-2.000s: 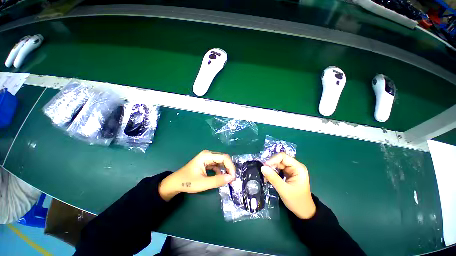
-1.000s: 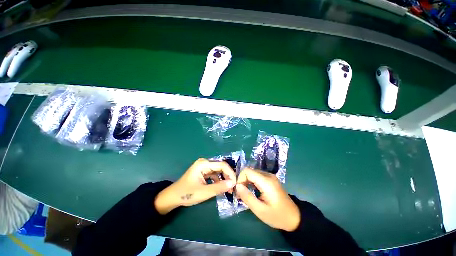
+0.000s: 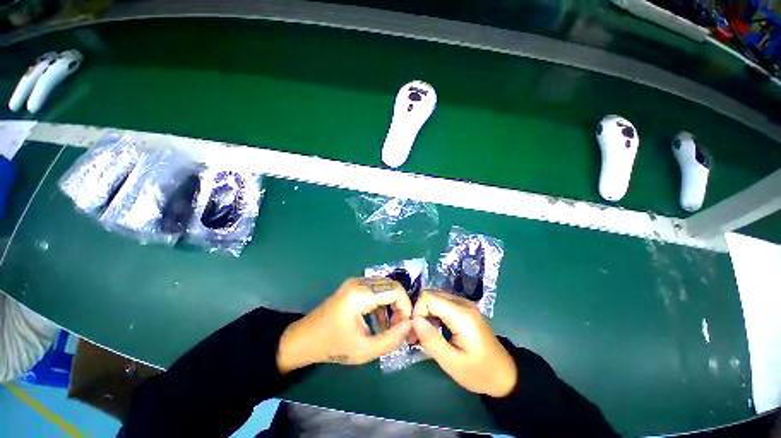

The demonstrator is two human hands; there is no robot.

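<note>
A clear plastic bag point(image 3: 396, 363) with dark parts inside lies in front of me, largely covered by my hands. My left hand point(image 3: 353, 327) and my right hand point(image 3: 465, 342) meet fingertip to fingertip over it, both pinching. They appear to grip the bag's plastic between them; the exact pinched spot is hidden. A second bagged black panel point(image 3: 468, 272) lies flat just beyond my right hand. A crumpled colourless empty bag point(image 3: 396, 219) lies beyond my hands, near the white rail.
Overlapping bagged panels point(image 3: 147, 195) lie at the left of the bench. Beyond the white rail point(image 3: 514, 197), the green belt point(image 3: 283, 103) carries several white devices point(image 3: 409, 124). A white sheet point(image 3: 755, 316) lies at the right edge. Part of a blue bin point(image 3: 6, 181) shows at far left.
My right hand has moved left to meet my left hand, uncovering the second bagged panel. The bag underneath appears narrower and more covered. The belt devices appear shifted rightward in view.
</note>
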